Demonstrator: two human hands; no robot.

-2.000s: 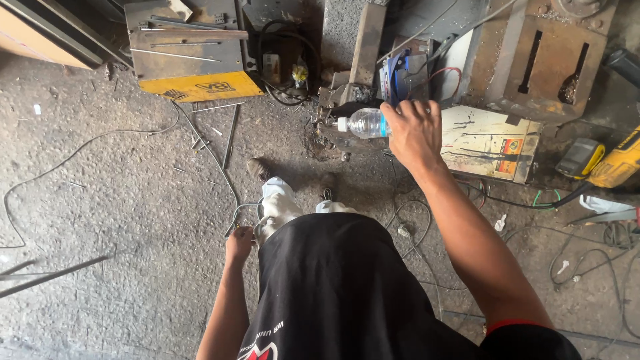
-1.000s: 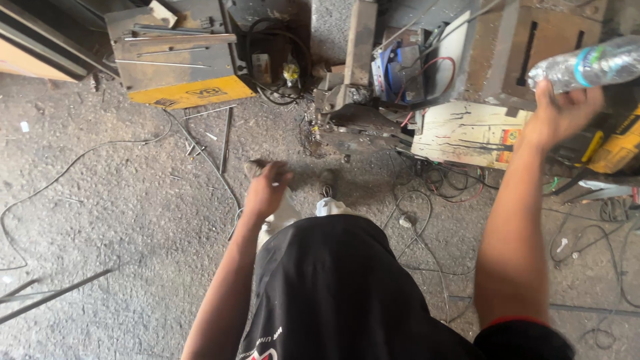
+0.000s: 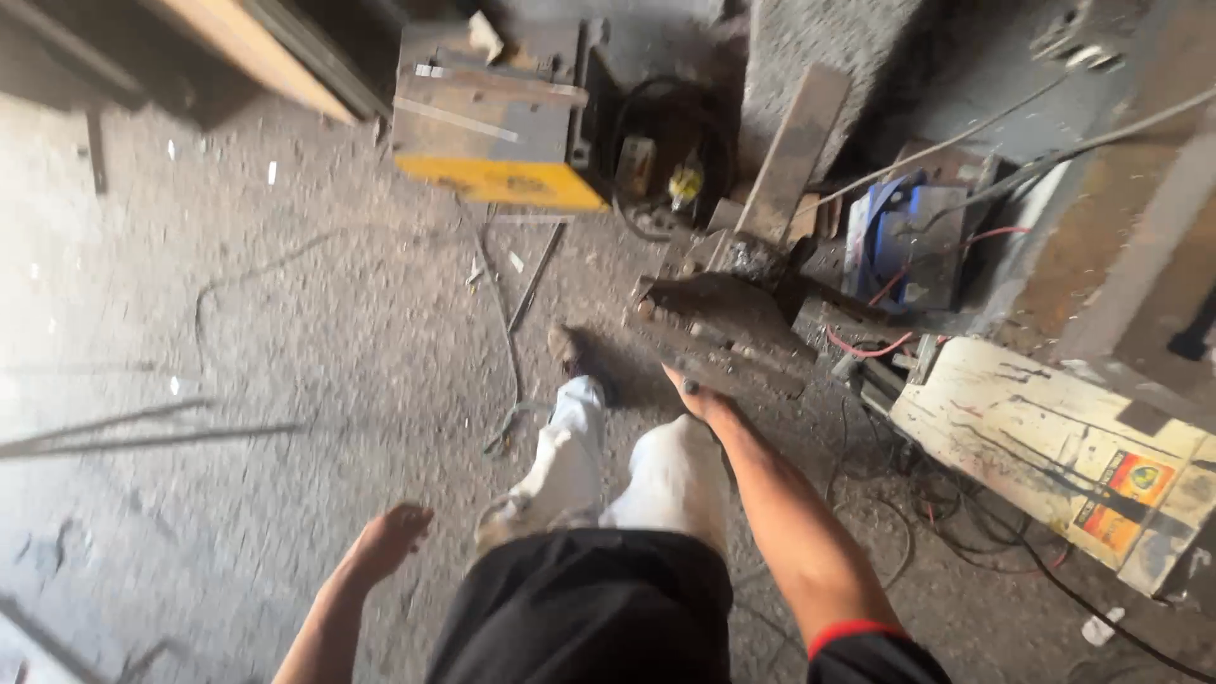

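My left hand [image 3: 391, 540] hangs over the concrete floor at the lower left, blurred, with nothing seen in it. Out in front of my right thigh is my right hand [image 3: 701, 394], its fingers hidden beneath the edge of a dark, rusty steel bench vise or similar metal fixture [image 3: 727, 328]. Whether it grips anything there cannot be seen. A flat steel bar [image 3: 798, 142] slants up behind the fixture. No bottle shows in this view.
A yellow and grey metal machine case [image 3: 499, 180] stands at the upper left of centre, with metal strips on top. To the right are a blue device [image 3: 888, 237], a stained white machine cabinet [image 3: 1054, 456] and tangled cables [image 3: 883, 541]. Steel rods [image 3: 161, 437] lie on the floor at left.
The clear plastic bottle, in my right hand in both earlier frames, is out of sight. My right hand has moved down to the metal fixture, my left away from my legs. The view has shifted.
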